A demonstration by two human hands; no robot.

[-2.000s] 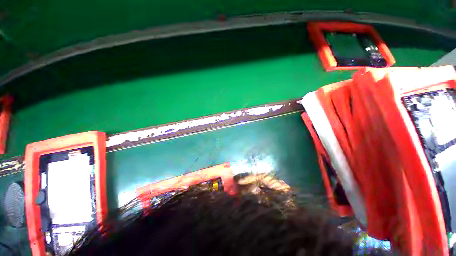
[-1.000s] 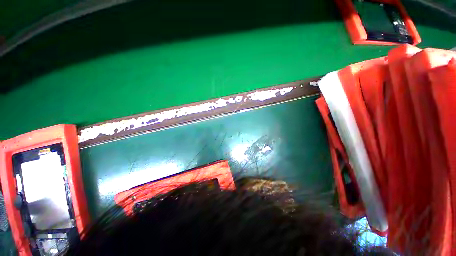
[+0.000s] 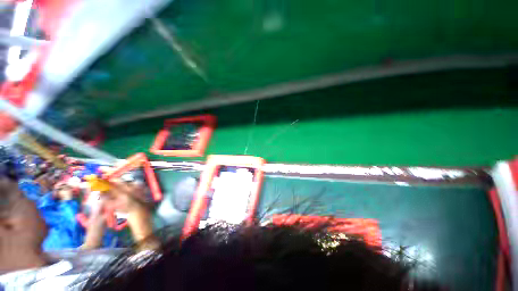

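Note:
An orange-red foam tray (image 3: 366, 228) lies on the dark-green bench in front of me, its lower part hidden by dark hair. A second tray (image 3: 258, 190) stands to its left and holds an opened unit with a large white rectangle, likely a battery (image 3: 232, 193); its lower end is hidden by hair. Neither of my hands can be made out; the hair covers the area at the bottom of the picture. The picture is blurred.
At left, a neighbouring worker's hands (image 3: 133, 210) are at another tray (image 3: 152, 179) with a yellow-orange tool (image 3: 99, 183). A round grey dish (image 3: 183, 193) lies beside it. Another tray (image 3: 162, 143) is on the green belt beyond the chipped rail (image 3: 352, 170). Stacked foam (image 3: 505, 182) is cut off at right.
The view has swung left, so the trays appear further right and the neighbour's hands and the round dish show. The stack is mostly out at right. The skin-toned patch beside the near tray no longer shows.

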